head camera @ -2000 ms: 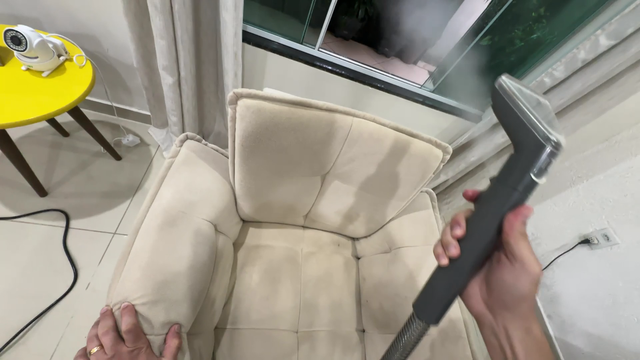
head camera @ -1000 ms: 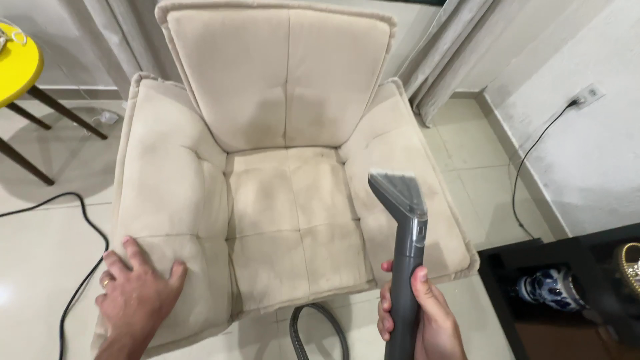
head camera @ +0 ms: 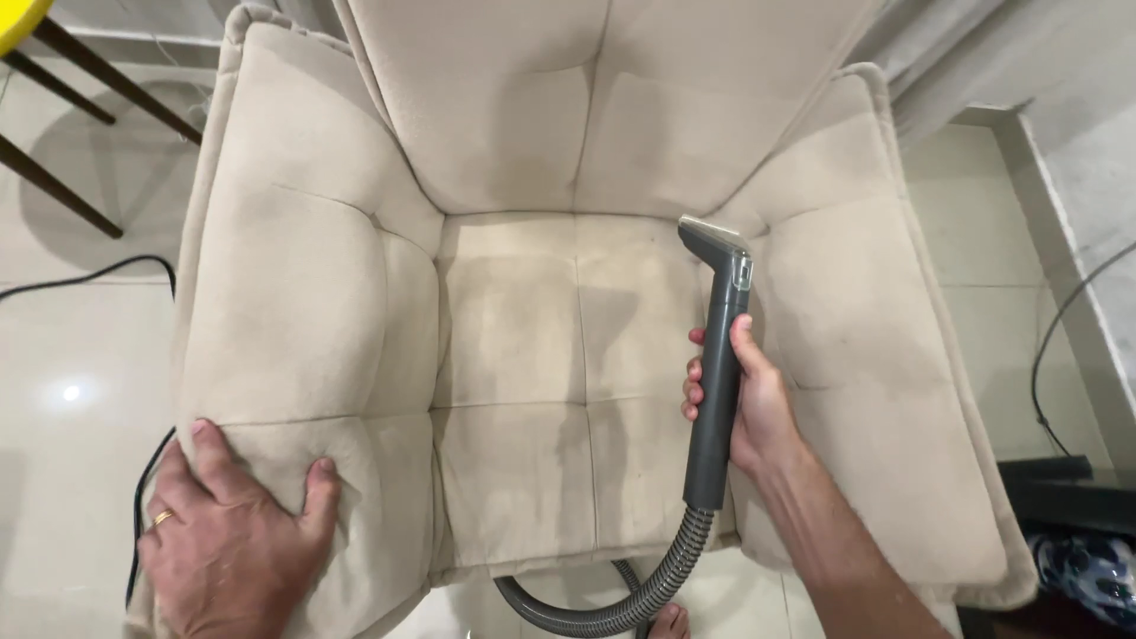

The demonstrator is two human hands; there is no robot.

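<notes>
A beige tufted fabric armchair (head camera: 515, 337) fills the middle of the head view, with darker patches on its seat and backrest. My right hand (head camera: 754, 399) grips the dark grey handle of an upholstery cleaner's hand nozzle (head camera: 717, 373). The nozzle's clear-edged head is over the back right of the seat; whether it touches the fabric I cannot tell. From the handle's lower end a ribbed grey hose (head camera: 652, 599) curves down past the seat's front edge. My left hand (head camera: 240, 541), with a ring on one finger, rests spread on the front of the left armrest, holding nothing.
A yellow-topped table (head camera: 18, 22) with dark wooden legs stands at the upper left. A black cable (head camera: 146, 497) runs along the tiled floor left of the chair. Another cable (head camera: 1037, 373) hangs near the right wall. Dark furniture with a patterned object (head camera: 1087, 568) is at the lower right.
The nozzle, raised near the window two seconds ago, is now over the seat in my right hand. My left hand stays on the left armrest. The view has tilted down and come closer.
</notes>
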